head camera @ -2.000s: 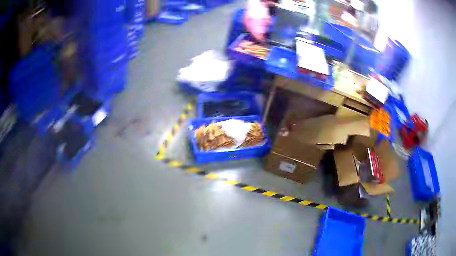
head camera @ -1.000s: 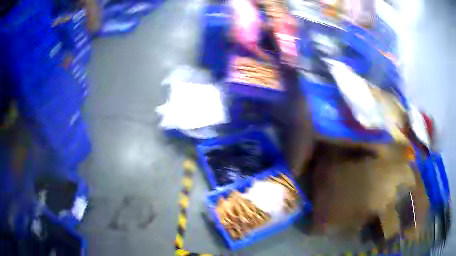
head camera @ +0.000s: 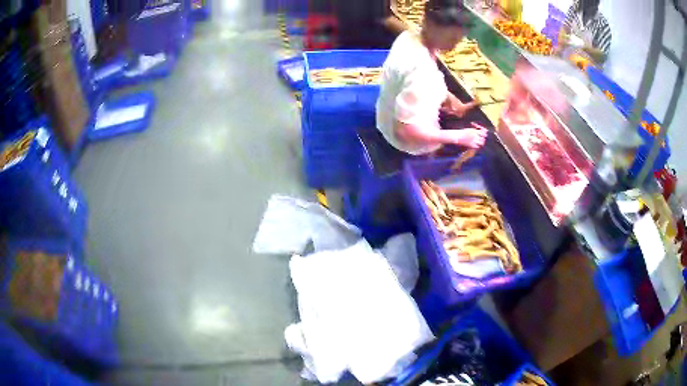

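Note:
Neither of my hands is in the picture. Nearest in front of me, a white liner sheet (head camera: pixel 354 309) lies crumpled over something low beside the bench. Right of it, a blue crate (head camera: pixel 438 260) holds long tan moulded parts (head camera: pixel 474 226) on a white liner. Below, a crate with dark parts (head camera: pixel 456 358) is cut by the bottom edge, with a corner of another crate of tan parts beside it.
A seated person in a white top (head camera: pixel 410 94) works at the bench (head camera: pixel 542 219). Behind them stands a blue crate stack (head camera: pixel 324 136). More crates (head camera: pixel 56 188) line the left side of the grey aisle floor (head camera: pixel 203 188).
The view has moved forward along the aisle and is sharper. The white liner and the tan-parts crate by the person are nearer; the open carton has left the view.

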